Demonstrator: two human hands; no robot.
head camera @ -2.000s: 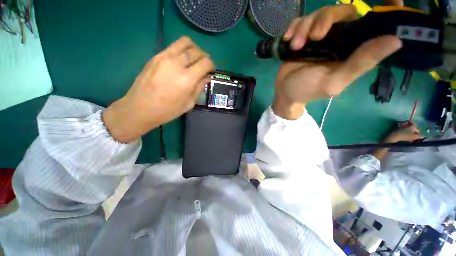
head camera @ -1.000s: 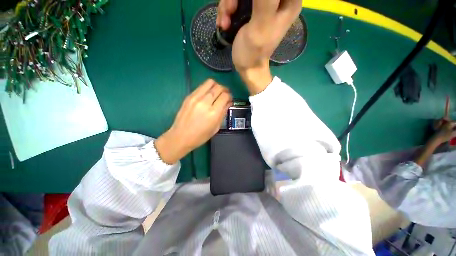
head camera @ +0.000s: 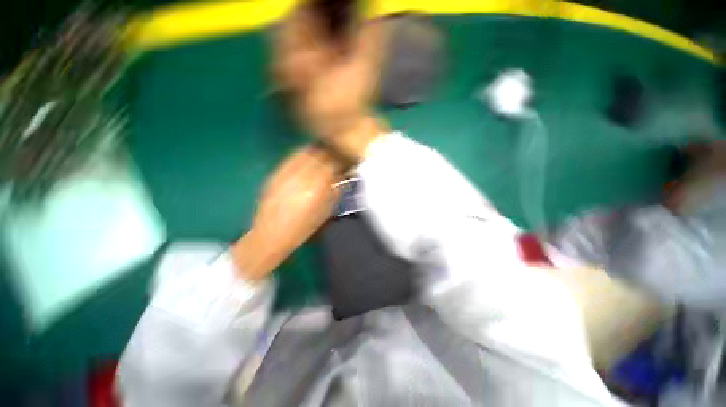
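Note:
The picture is strongly blurred. The black housing [head camera: 366,266] lies near my lap, its plain part toward me. In its far recess a dark module [head camera: 349,197] with pale edges shows, partly hidden by my right sleeve and left hand. My left hand [head camera: 298,199] is at the housing's upper left edge; its fingertips are blurred. My right hand [head camera: 330,75] is beyond it at the top, closed around a dark thing, the screwdriver [head camera: 334,9], which is cut off by the picture's upper edge.
A dark round tray [head camera: 412,60] stands right of my right hand. A wire bundle [head camera: 60,103] and pale sheet [head camera: 83,230] are at left. A white adapter [head camera: 510,92] with its cable and a dark lump [head camera: 627,100] are at right. Another person's sleeve [head camera: 629,246] is at far right.
The view has shifted and blurred. My right hand with the screwdriver has moved left, from over the trays to beyond my left hand. My left hand stays beside the housing.

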